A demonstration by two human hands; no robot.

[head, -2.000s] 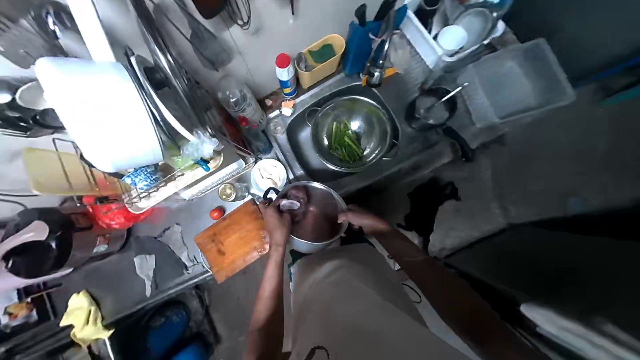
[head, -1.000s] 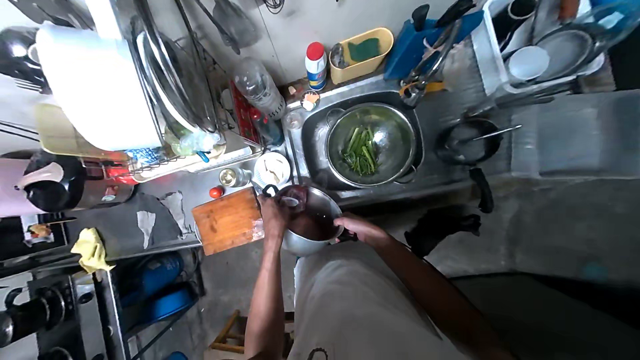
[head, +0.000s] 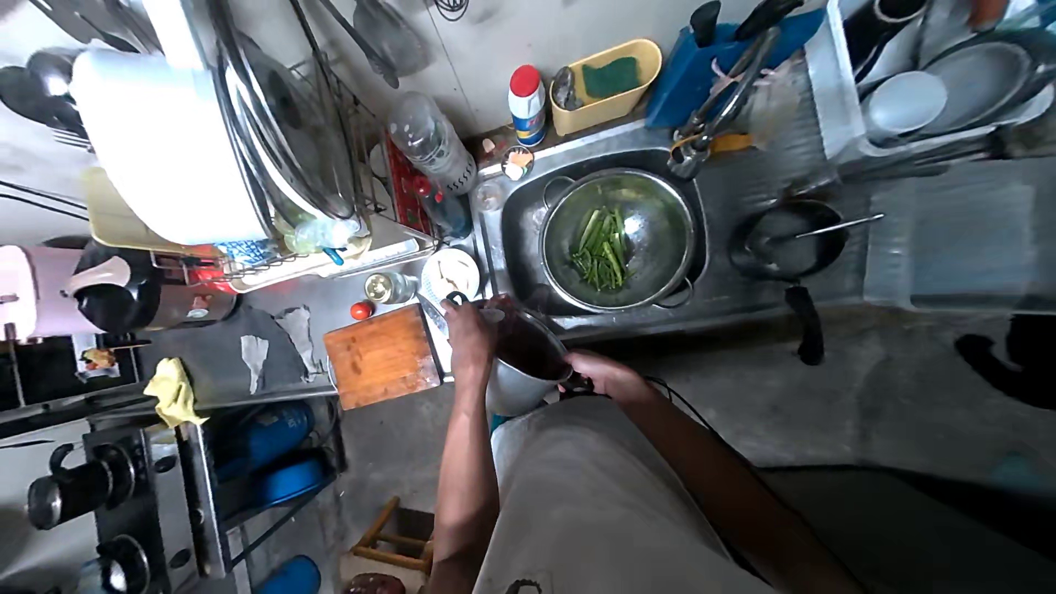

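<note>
A metal pot (head: 513, 388) with dark contents is held close against my body, tilted towards the sink. My left hand (head: 470, 342) is closed on its far left rim or handle. My right hand (head: 601, 373) grips the handle at its right side. Beyond the pot, a steel colander or bowl (head: 672, 239) with cut green vegetables (head: 602, 247) sits in the sink (head: 518, 206). Left of my left hand are a knife (head: 434, 313), partly covered, and a wooden cutting board (head: 384, 356). A white plate (head: 451, 272) stands just behind that hand.
A tomato (head: 361, 310) and a glass jar (head: 390, 288) stand behind the board. Bottles (head: 433, 136) and a yellow sponge holder (head: 606, 87) line the wall. A frying pan (head: 788, 239) lies right of the sink, beside a dish rack (head: 833, 91). A stove (head: 136, 503) is at lower left.
The pot has tipped from nearly upright to a slant, with both hands still on it. The view has shifted slightly.
</note>
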